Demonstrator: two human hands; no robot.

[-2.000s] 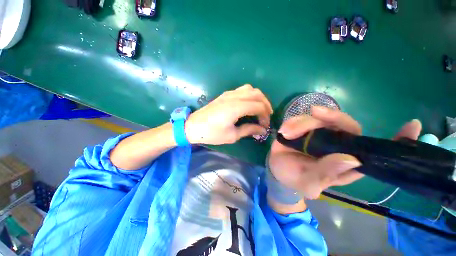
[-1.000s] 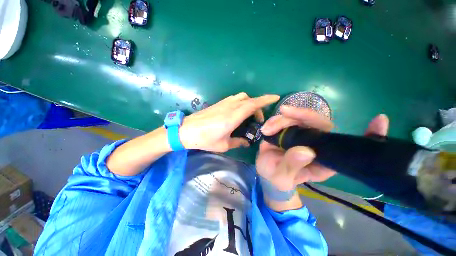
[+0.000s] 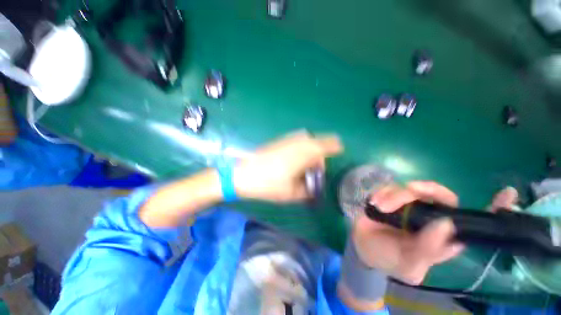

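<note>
My left hand, blurred and wearing a blue-banded watch, holds a small device housing between its fingers, with one finger stretched out to the right. My right hand, with a grey wrist band, grips a black electric screwdriver lying roughly level. The screwdriver's dark nose is over the edge of a round grey speckled screw dish. The housing and the screwdriver nose are apart. The bit and single screws are too blurred to make out.
Several housings lie on the green mat beyond my hands. A black strap bundle and a white round device are at upper left. A pale green fan is at right.
The view has shifted, showing more of the far bench. The screwdriver nose has moved away from the housing in my left hand and is now at the dish.
</note>
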